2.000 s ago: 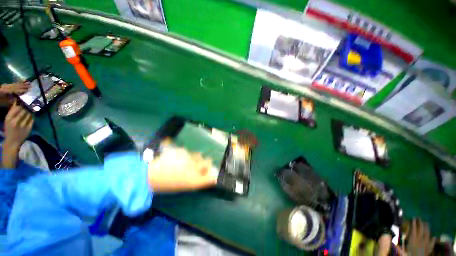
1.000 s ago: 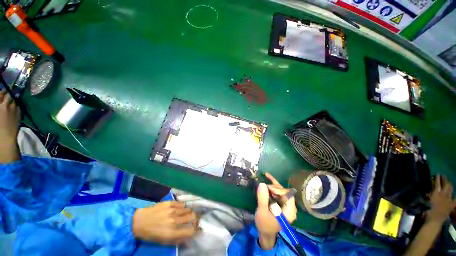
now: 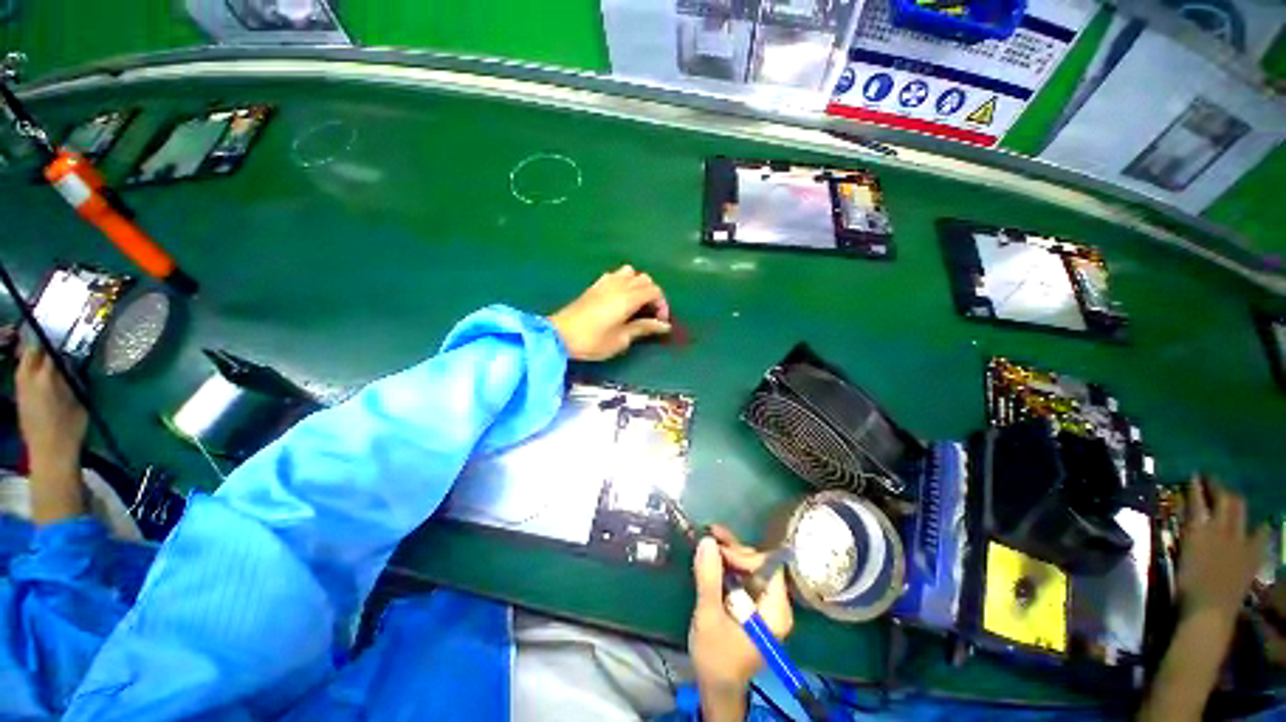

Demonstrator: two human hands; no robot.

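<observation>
The tablet unit (image 3: pixel 543 473) lies in front of me, its left part hidden under my left sleeve. My left hand (image 3: pixel 616 313) is beyond the unit's far edge, fingertips down at the small red pile of leaded components (image 3: pixel 678 336). The fingers cover most of the pile, so I cannot tell if they grip a piece. My right hand (image 3: pixel 739 615) holds the blue-handled soldering iron (image 3: pixel 763 635) near the unit's lower right corner. A short grey stick, perhaps tweezers, also shows at its fingers. A thin dark lead curves over the unit's white centre.
A solder spool (image 3: pixel 215 413) stands left. The fume fan (image 3: pixel 822 423), tape roll (image 3: pixel 846 554), blue ridged block (image 3: pixel 934 529) and iron stand with yellow sponge (image 3: pixel 1025 597) are right. Waiting tablets (image 3: pixel 798 206) lie along the far edge. An orange screwdriver (image 3: pixel 113 215) hangs left. Neighbours' hands (image 3: pixel 1216 564) show at both sides.
My left hand has moved from the near bench edge, over the unit, to the red pile. My right hand still holds the iron near the unit's lower right corner. The view has shifted.
</observation>
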